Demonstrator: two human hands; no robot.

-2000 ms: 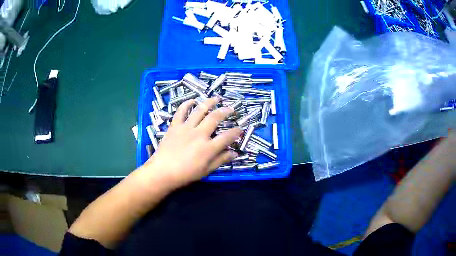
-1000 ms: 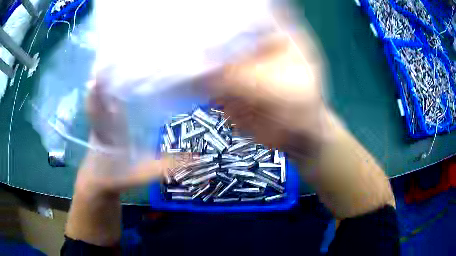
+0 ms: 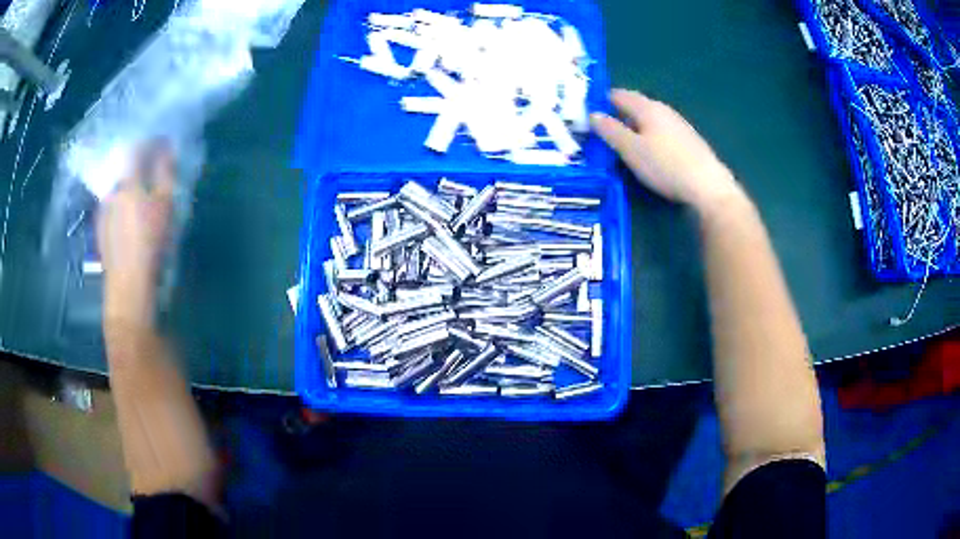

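Observation:
A blue tray (image 3: 308, 347) holds many silver tubes (image 3: 447, 253) in a loose pile. Directly behind it, a second blue tray (image 3: 347, 116) holds a heap of white stemmed pieces (image 3: 505, 79). A clear poly bag (image 3: 174, 79) lies crumpled at the left. My left hand (image 3: 137, 205) is blurred at the bag's near end; whether it grips the bag cannot be told. My right hand (image 3: 658, 142) is at the right edge of the rear tray, fingers apart, with nothing seen in it.
Blue stock trays (image 3: 863, 158) full of thin parts stand at the far right. A thin white cord (image 3: 914, 300) hangs from one. The green table's curved front edge (image 3: 674, 387) runs in front of me. A cardboard box (image 3: 79, 447) is below at the left.
The poly bag has gone from the right side, across over the trays, to the left. My left hand has left the silver tubes and moved left. My right hand has come to the rear tray.

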